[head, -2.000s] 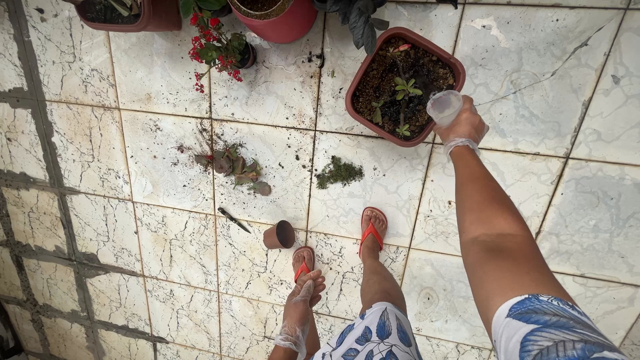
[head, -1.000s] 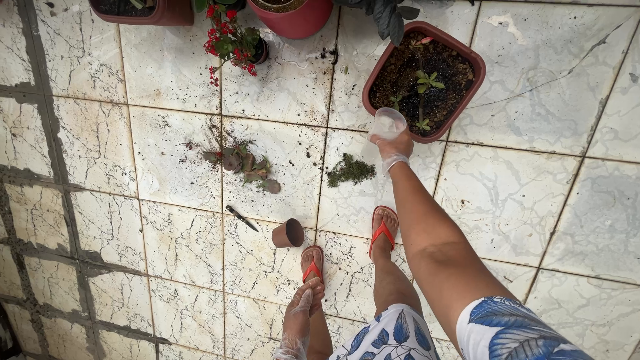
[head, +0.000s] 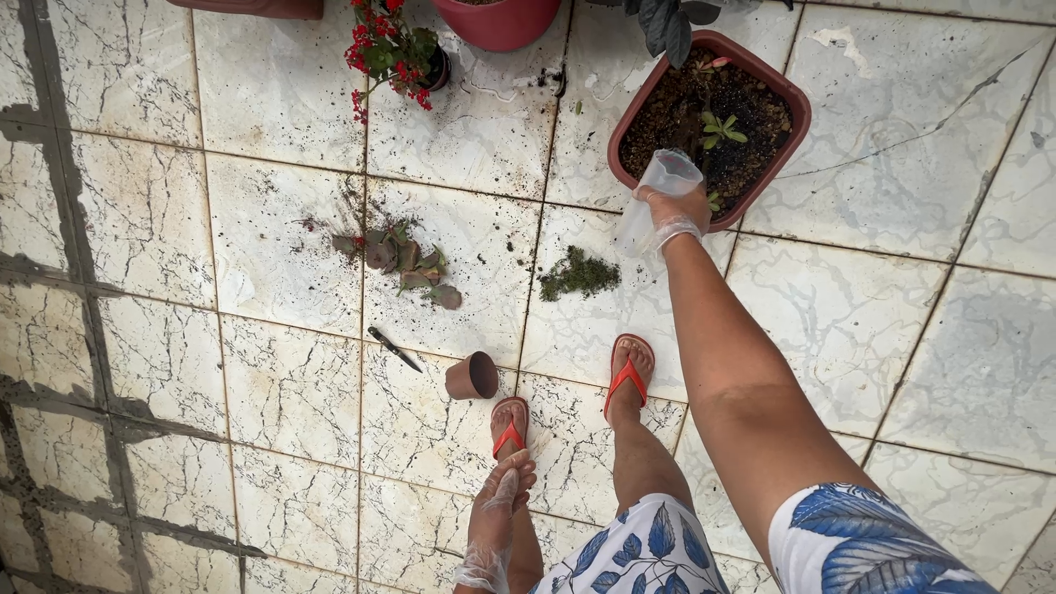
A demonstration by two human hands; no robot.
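My right hand (head: 681,208), in a clear plastic glove, grips a translucent plastic cup (head: 670,175) tilted at the near left rim of a squarish brown planter (head: 794,103). The planter holds dark, partly wet-looking soil (head: 747,99) and small green seedlings (head: 723,130). My left hand (head: 505,488), also in a clear glove, hangs above my foot with its fingers bent together; whether anything is between them cannot be told. Near it, a small brown plastic pot (head: 472,376) lies on its side, with a dark-handled knife (head: 394,348) to its left.
Uprooted succulent pieces (head: 404,260) and a clump of moss (head: 579,274) lie on the tiled floor (head: 280,247) amid scattered soil. A red-flowered potted plant (head: 396,58), a pink-red pot (head: 499,25) and another brown planter (head: 256,7) stand along the top. My sandalled feet (head: 631,371) are below.
The cup in my right hand has moved from the planter's near right corner to its near left side and now tilts more. My left hand stays low by my foot.
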